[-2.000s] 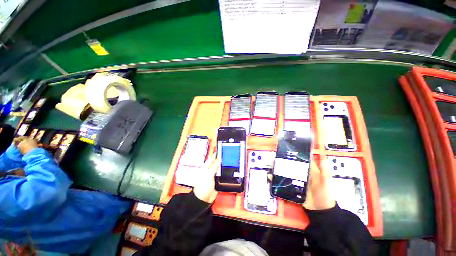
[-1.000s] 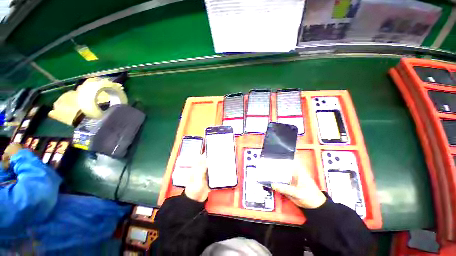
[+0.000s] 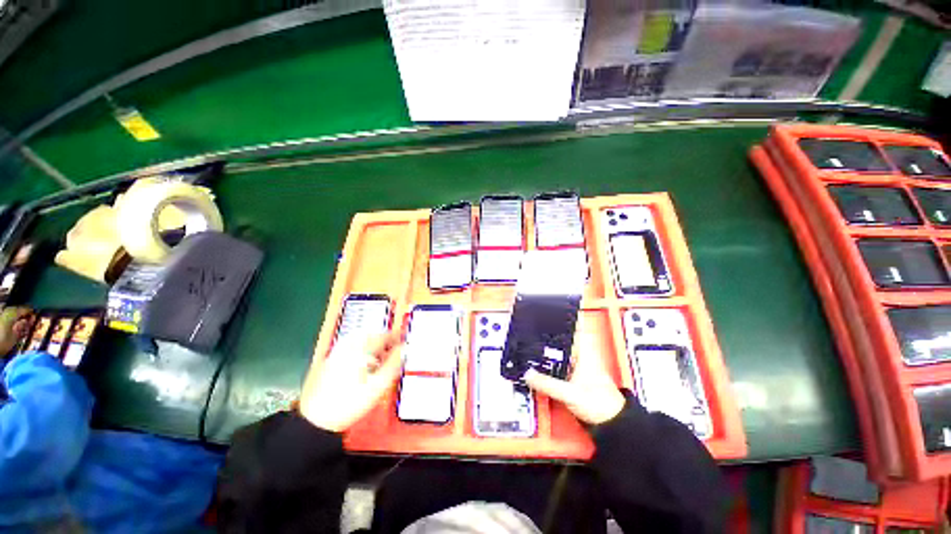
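Observation:
The orange-red phone tray (image 3: 388, 438) lies flat on the green bench. My right hand (image 3: 586, 384) holds a smartphone (image 3: 542, 332) tilted above the tray; its screen is dark below and bright white at the top. My left hand (image 3: 349, 381) has its fingers apart over a lit phone (image 3: 365, 313) in the front left pocket and partly hides it. Another lit phone with a red band (image 3: 429, 365) lies just right of that hand. Three lit phones (image 3: 501, 238) lie in the back row. Phones lying face down (image 3: 638, 256) show pale backs with camera lenses.
A dark grey tape dispenser (image 3: 203, 290) with tape rolls (image 3: 167, 217) stands at left. Stacked full trays (image 3: 819, 245) stand at right. A person's blue sleeve (image 3: 42, 402) is at the far left. White sheets (image 3: 488, 63) hang at the back.
My left hand has let go of its phone, now lying in the tray with a red band lit, and moved left. My right hand still holds its phone, now turned differently. The view has shifted right.

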